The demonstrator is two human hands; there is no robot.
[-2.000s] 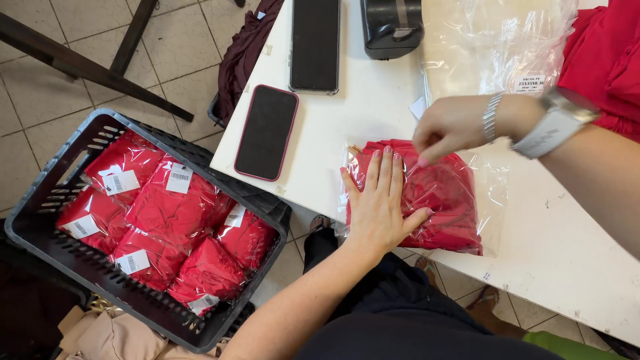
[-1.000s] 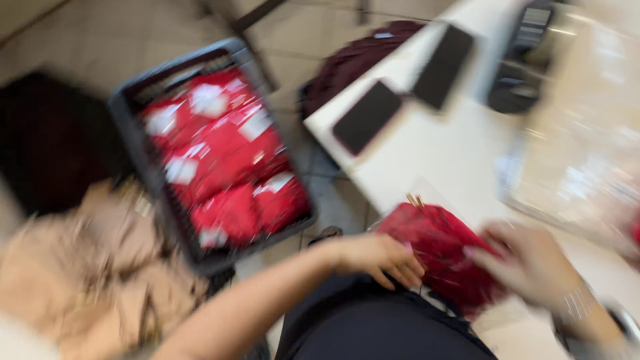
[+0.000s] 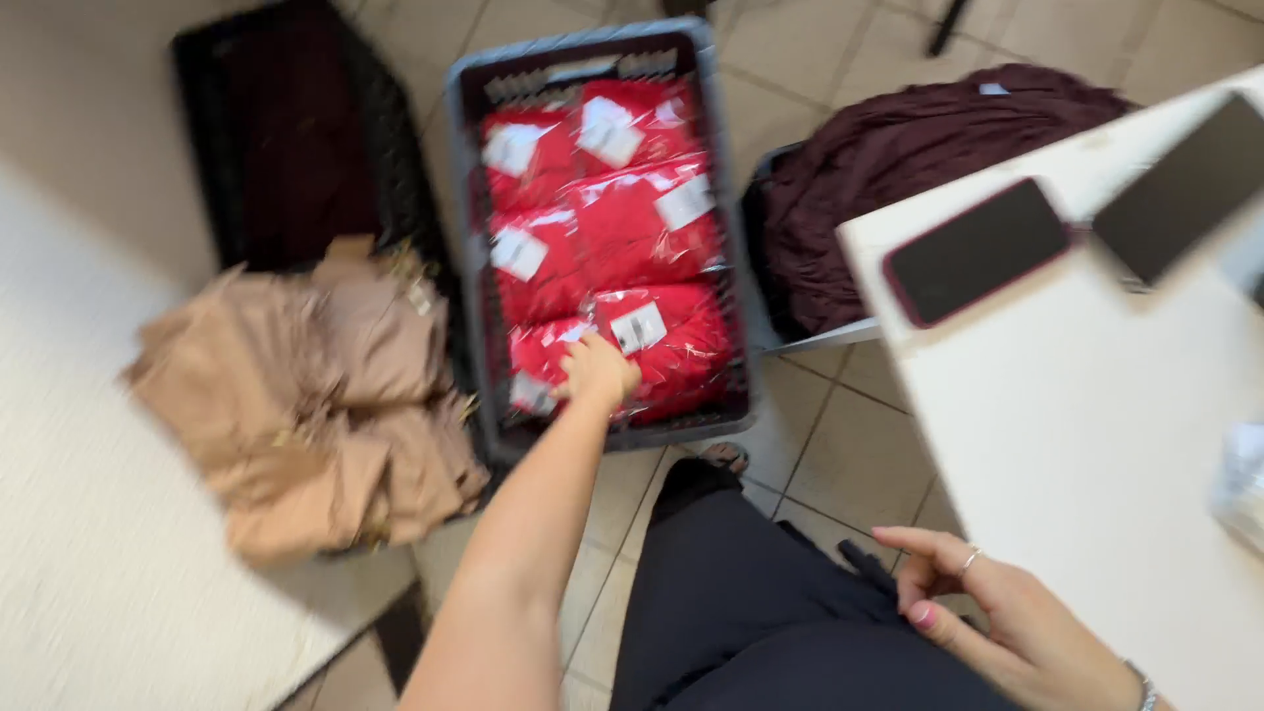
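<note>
My left hand point(image 3: 598, 375) reaches into a dark plastic crate point(image 3: 736, 326), its fingers on the red bagged garments near the crate's close end. Blur hides whether the fingers grip a bag. Several clear bags of red fabric point(image 3: 642, 232) fill the crate, most bearing a white label point(image 3: 639, 327). My right hand point(image 3: 963, 592) is held in the air beside the white table's edge, fingers apart and holding nothing, with a ring on one finger.
Two phones, one red-edged point(image 3: 978, 252) and one larger point(image 3: 1180, 188), lie on the white table point(image 3: 1047, 415). Dark maroon fabric point(image 3: 918, 168) fills a container beside it. Beige garments point(image 3: 296, 405) are piled left of the crate, below another black crate point(image 3: 306, 128) of dark fabric.
The view has swung left. Both hands were on a red bagged garment at the table; now my left hand is in the crate and my right hand has let go.
</note>
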